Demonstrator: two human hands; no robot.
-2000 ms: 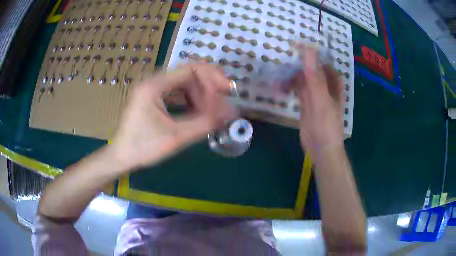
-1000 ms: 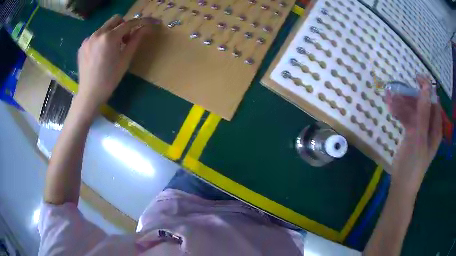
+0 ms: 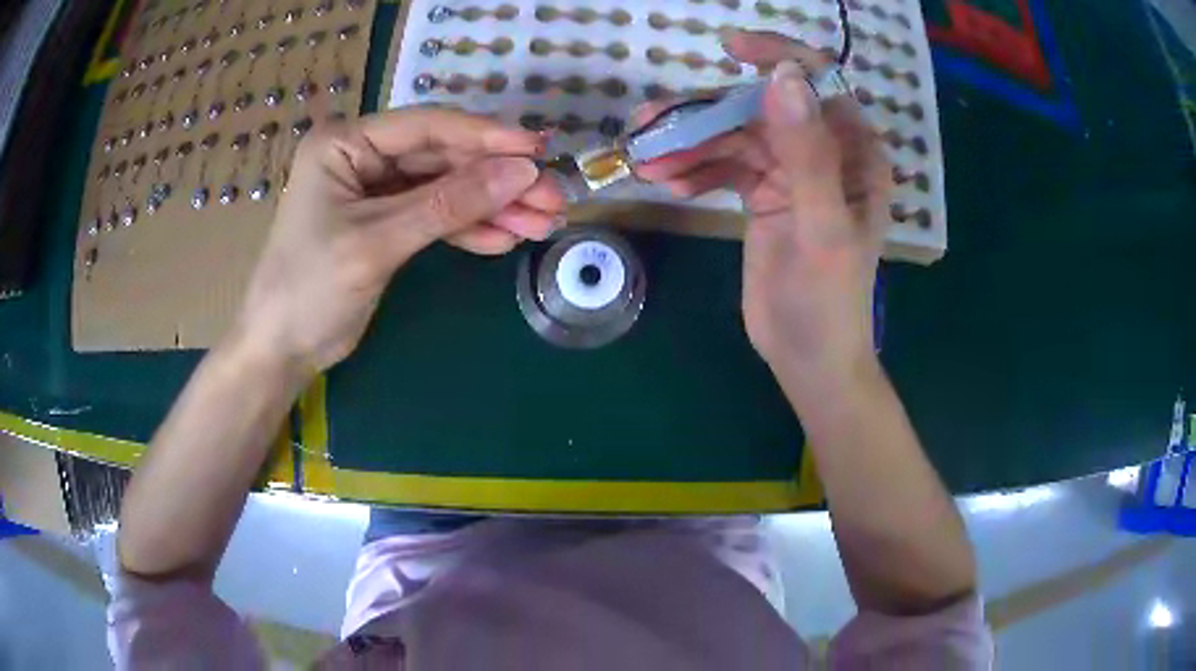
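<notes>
My right hand (image 3: 813, 197) holds the slim silver-grey wired hand tool (image 3: 702, 125), its brass tip (image 3: 606, 168) pointing left. My left hand (image 3: 380, 197) has thumb and forefinger pinched close to the tip, on a small round component (image 3: 567, 171) that is blurred and partly hidden by the fingertips. The round holding fixture (image 3: 590, 278), with a white top and dark centre hole, stands upright on the green mat just below both hands.
The white foam tray (image 3: 934, 197) with dumbbell-shaped slots lies behind my hands; a few left slots hold silver discs. The cardboard sheet (image 3: 138, 308) with rows of small stemmed parts lies at left. A dark tool lead (image 3: 843, 33) runs up. Yellow tape (image 3: 564, 490) marks the near edge.
My left hand has moved from the cardboard sheet to the middle, above the fixture. My right hand has brought the tool tip in beside its fingertips. The view has turned and shifted.
</notes>
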